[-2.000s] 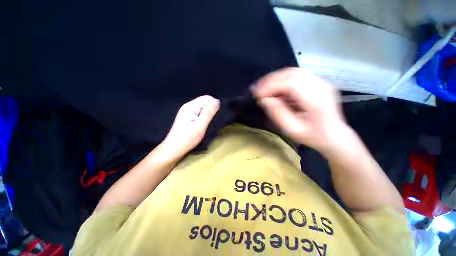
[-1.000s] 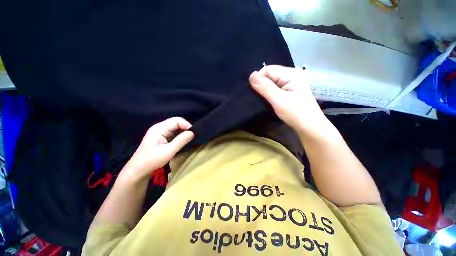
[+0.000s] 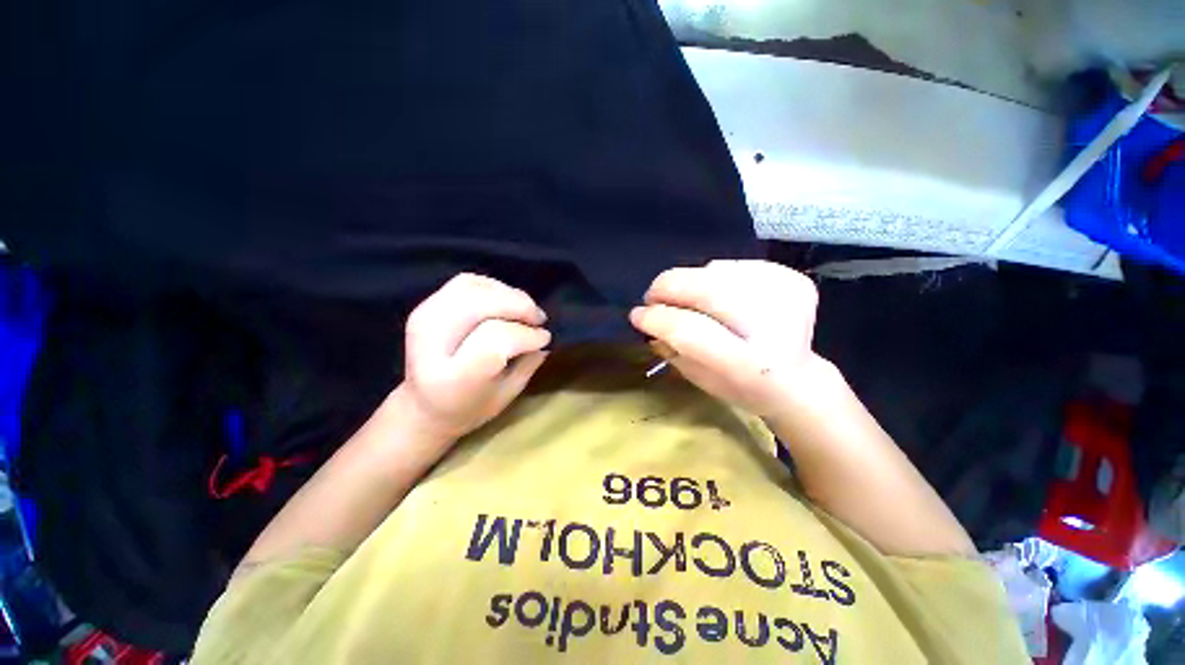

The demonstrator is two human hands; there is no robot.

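The large black fabric [image 3: 351, 143] covers the upper left and hangs over the table's front edge to the lap. My left hand [image 3: 474, 351] pinches the fabric's near edge between thumb and fingers. My right hand [image 3: 734, 325] pinches the same edge a short way to the right. A small thin pale metal tip [image 3: 659, 368] sticks out below the right fingers; the rest of that tool is hidden in the hand. The fabric between the hands is dark, and no seam detail can be told.
The white table edge [image 3: 897, 182] with a ruler strip is at upper right. A pale tape [image 3: 1085, 163] hangs by a blue bin [image 3: 1137, 195]. A red plastic stool [image 3: 1094, 487] and white scraps [image 3: 1092, 630] are lower right. A red cord [image 3: 260, 477] lies at left.
Both hands have come close together at the fabric's edge; the right moved down, the left moved right. The stretched band between them is now short. The pale tip now shows at the right hand.
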